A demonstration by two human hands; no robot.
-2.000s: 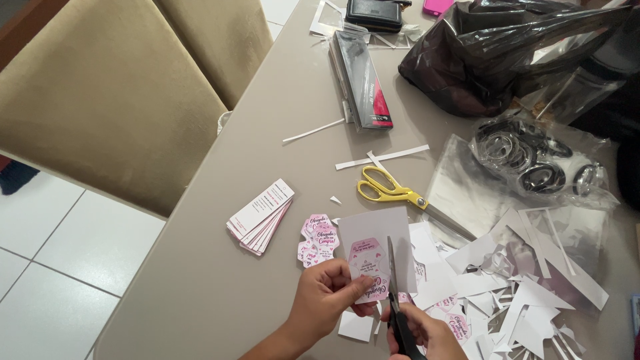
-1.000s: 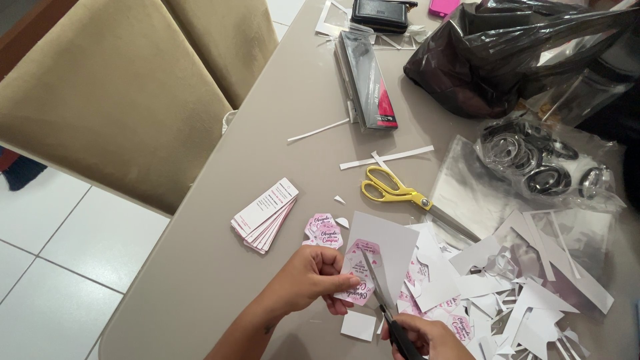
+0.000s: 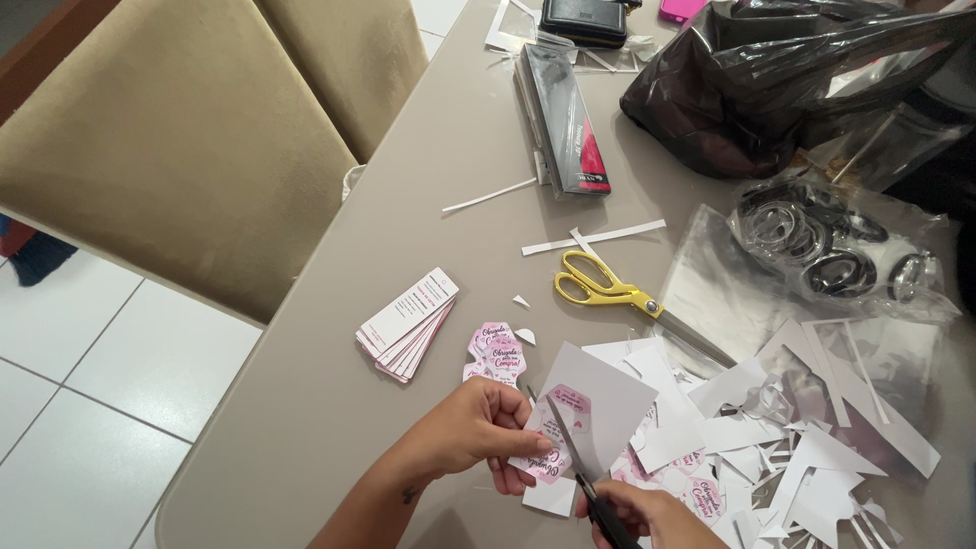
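Observation:
Between its thumb and fingers my left hand holds a white paper sheet with a pink printed tag on it. My right hand grips black-handled scissors; their parted blades straddle the sheet at the printed tag's edge. Just beyond my left hand lie cut pink tags, partly overlapping. A fanned stack of narrow printed cards is farther left. Gold-handled scissors lie on the table beyond the sheet. White paper offcuts and more pink printed pieces are heaped right of my hands.
The beige table bears a clear-lidded box, a black wallet, a black plastic bag and a clear bag of black rings. Paper strips lie near the gold scissors. Beige upholstered chairs stand at the left edge.
The held sheet has turned and tilted in my left hand. The black scissors have stayed in my right hand, their blades now spread across the paper.

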